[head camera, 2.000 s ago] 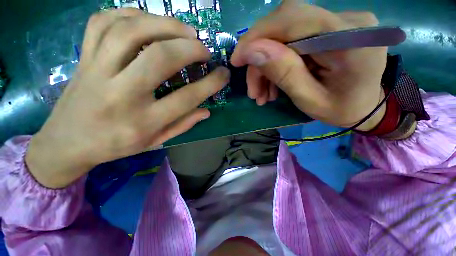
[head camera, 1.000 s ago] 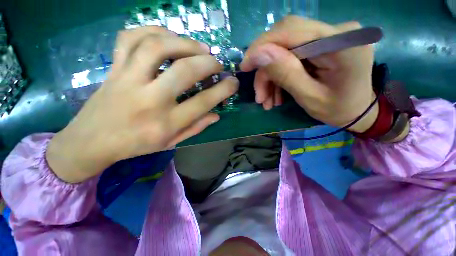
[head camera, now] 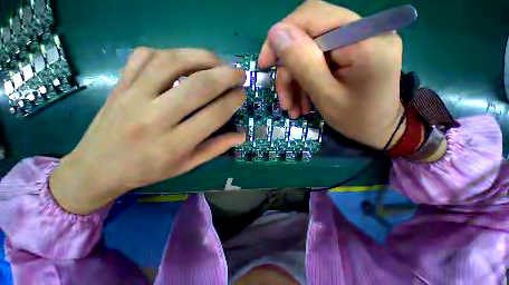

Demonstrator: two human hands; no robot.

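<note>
A green PCB panel with rows of silvery rectangles lies on the mat in front of me, between my hands. My left hand lies flat over its left side, fingertips on the panel, covering part of it. My right hand is shut on grey tweezers, held like a pen, over the panel's upper right part. The tweezer tips are hidden behind my fingers, and I cannot tell whether they hold a piece.
Another PCB panel lies at the far left on the green mat. A small pale scrap is at the mat's front edge. A dark red wrist strap with a black cord is on my right wrist.
The view has shifted, showing more of the panel at left and the lower rows of the panel in front. The glare patch left of my left hand is gone. My right hand still holds the tweezers.
</note>
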